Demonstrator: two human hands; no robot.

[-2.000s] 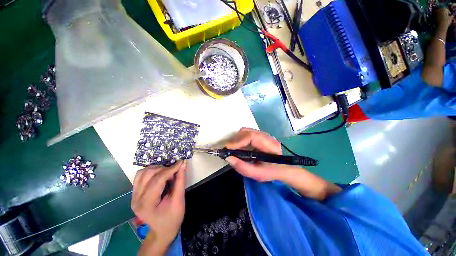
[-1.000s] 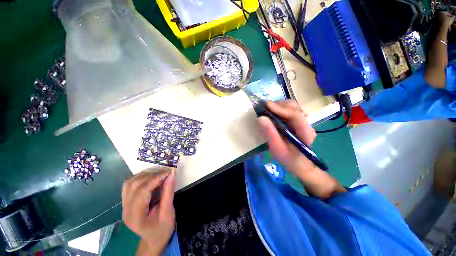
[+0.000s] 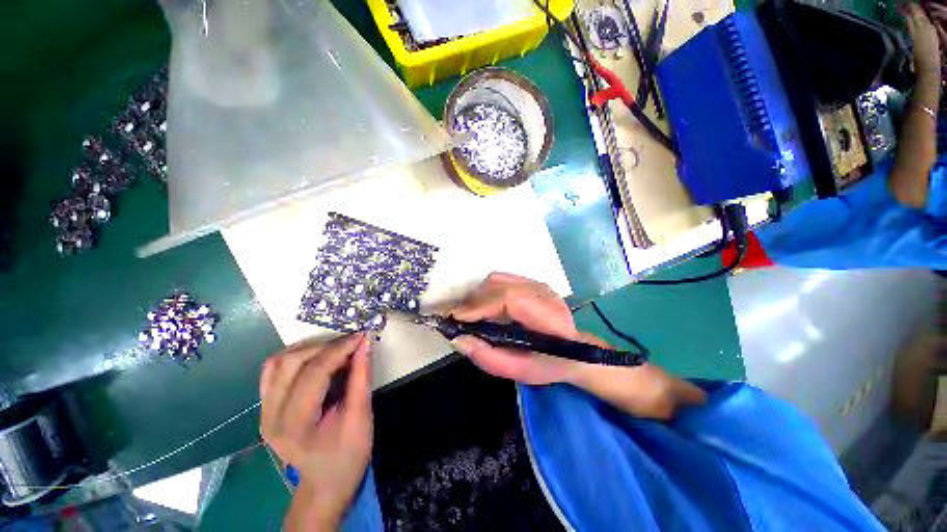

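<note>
The dark circuit board panel [image 3: 366, 272] with many silver spots lies on the cream sheet [image 3: 488, 239]. My right hand [image 3: 530, 330] holds the soldering iron [image 3: 540, 341] like a pen; its metal tip points left at the panel's lower right edge. My left hand [image 3: 320, 407] is just below the panel. The solder wire [image 3: 197, 443] runs from the spool [image 3: 33, 449] at lower left to this hand, fingers pinched on it. A small dark unit [image 3: 373, 326] shows at the fingertips by the panel's bottom edge; whether it is separate is unclear.
A translucent funnel hood [image 3: 280, 114] covers the upper left. A round container [image 3: 498, 130] of silver bits stands behind the sheet. A yellow bin [image 3: 467, 52] and blue station [image 3: 727, 109] are behind. Loose components [image 3: 179, 326] lie left. Another person's arm [image 3: 914, 135] is at right.
My right hand has brought the iron back from near the round container to the panel's lower right edge. My left fingertips are closer to the panel. The view has shifted slightly.
</note>
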